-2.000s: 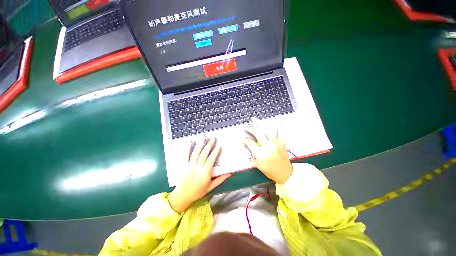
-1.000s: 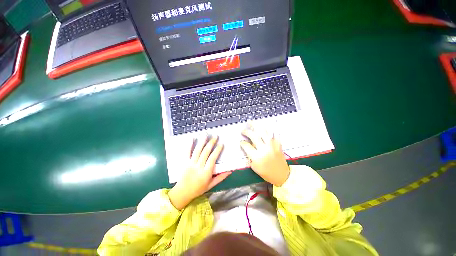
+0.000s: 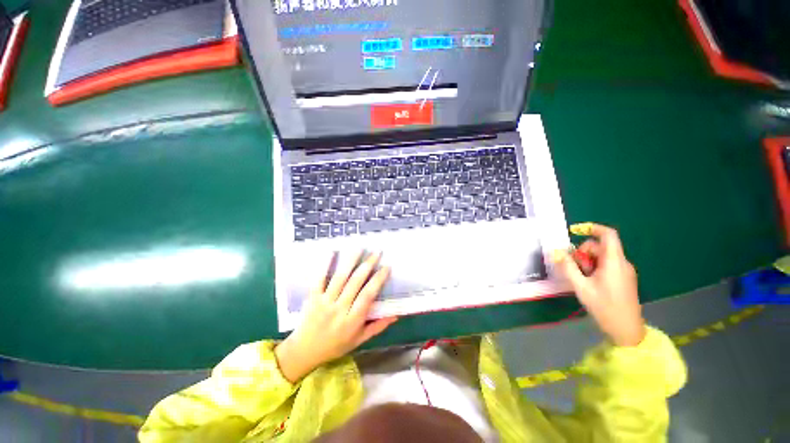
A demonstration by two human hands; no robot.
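An open grey laptop (image 3: 407, 186) lies in front of me on a white sheet (image 3: 546, 160) over a red pad. Its screen (image 3: 346, 69) shows text, blue buttons and a red button. My left hand (image 3: 333, 316) rests with fingers spread on the left palm rest and holds nothing. My right hand (image 3: 606, 281) is at the laptop's right front edge, its fingers closed around a red piece of the headset cable (image 3: 586, 260). A finger carries a yellow cover. The fingers hide the plug and the jack. The thin red cable runs from there to my chest.
Another laptop (image 3: 143, 35) on a red pad is at the upper left. More red-edged pads (image 3: 736, 65) show at the upper right and right. The glossy green bench (image 3: 156, 203) curves around. Blue stools (image 3: 762, 285) and yellow floor lines lie beyond it.
My right hand has moved right, off the palm rest, to the laptop's right edge and holds the red cable piece. My left hand stays on the palm rest. The view has shifted slightly.
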